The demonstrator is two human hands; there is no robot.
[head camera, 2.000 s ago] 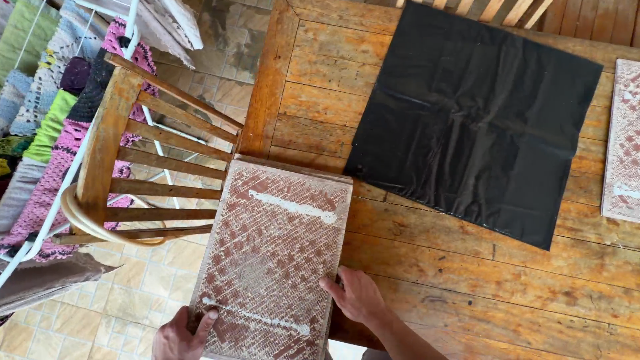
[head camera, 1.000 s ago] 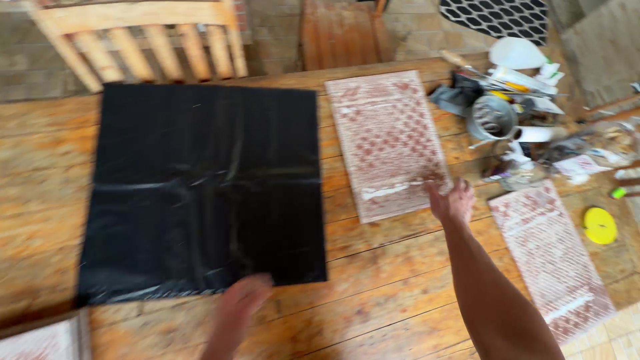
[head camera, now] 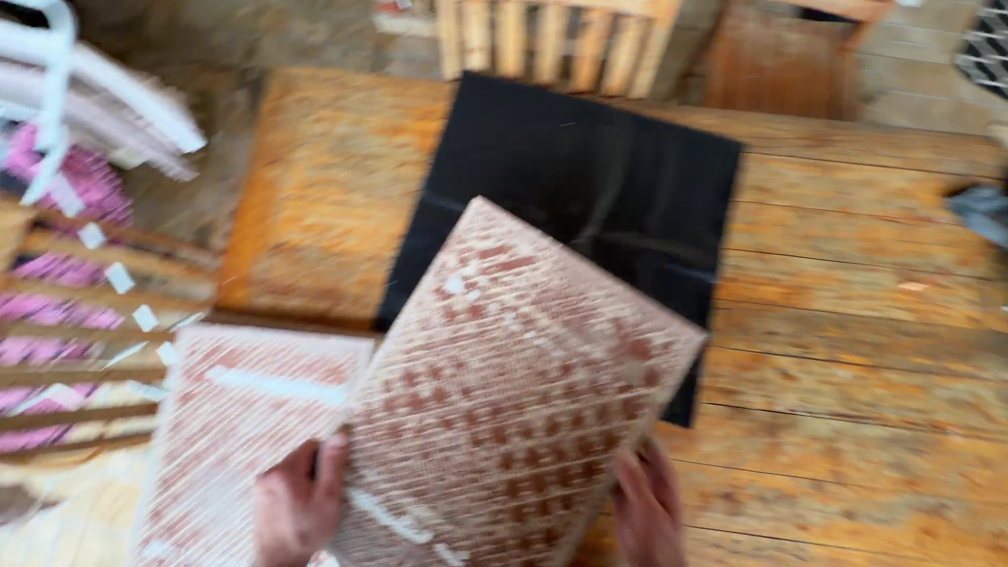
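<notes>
A reddish-brown ceramic tile (head camera: 512, 370) with a ribbed back and pale residue is held up, tilted, between my two hands. My left hand (head camera: 303, 492) grips its left edge, and my right hand (head camera: 650, 500) grips its right edge. Below and left of it lies another such tile (head camera: 244, 425) with a white adhesive strip, partly covered by the held one. Behind the held tile, a black plastic sheet (head camera: 583, 173) lies flat on the wooden table (head camera: 835, 354). The view is blurred by motion.
A slatted wooden chair (head camera: 551, 43) stands at the table's far side, with a wooden seat (head camera: 780, 63) to its right. Another slatted chair (head camera: 87, 354) is at the left, near a white drying rack (head camera: 51, 102) with pink crochet. A grey item (head camera: 980, 213) lies at the right edge.
One second ago my right hand was at a tile lying right of the black sheet; now both hands hold a tile in front of the sheet. The view has swung left.
</notes>
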